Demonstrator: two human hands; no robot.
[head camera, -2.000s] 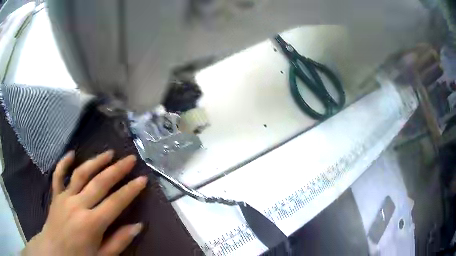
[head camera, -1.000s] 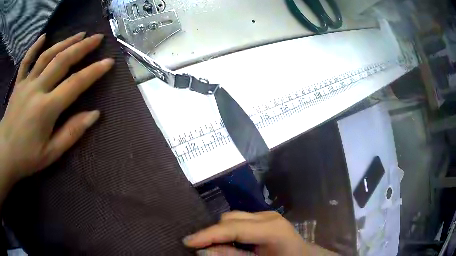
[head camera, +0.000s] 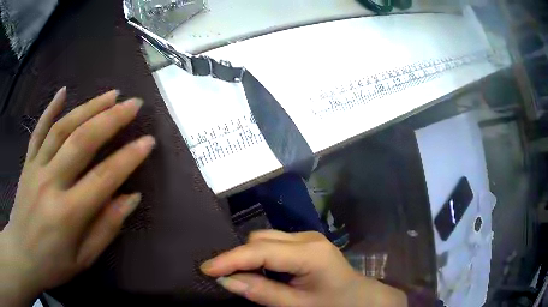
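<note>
The dark brown fabric piece covers the left of the white table and hangs over its front edge. My left hand lies flat on it, fingers spread. My right hand pinches the fabric's right edge between thumb and fingers, below the table's front edge. The binder attachment slants from the metal plate at the top left. Dark binding tape runs from its wire guide across the printed ruler and over the front edge. The needle area is out of the picture.
The white table has a ruler scale along its front. Green scissor handles are cut off at the top edge. A black phone-like rectangle lies on a white side surface at the right. A pale fabric part shows at the top left.
The right hand has come into view and holds the fabric edge. The view has tilted down, so the machine head has left the picture. The left hand now lies nearer the front on the fabric.
</note>
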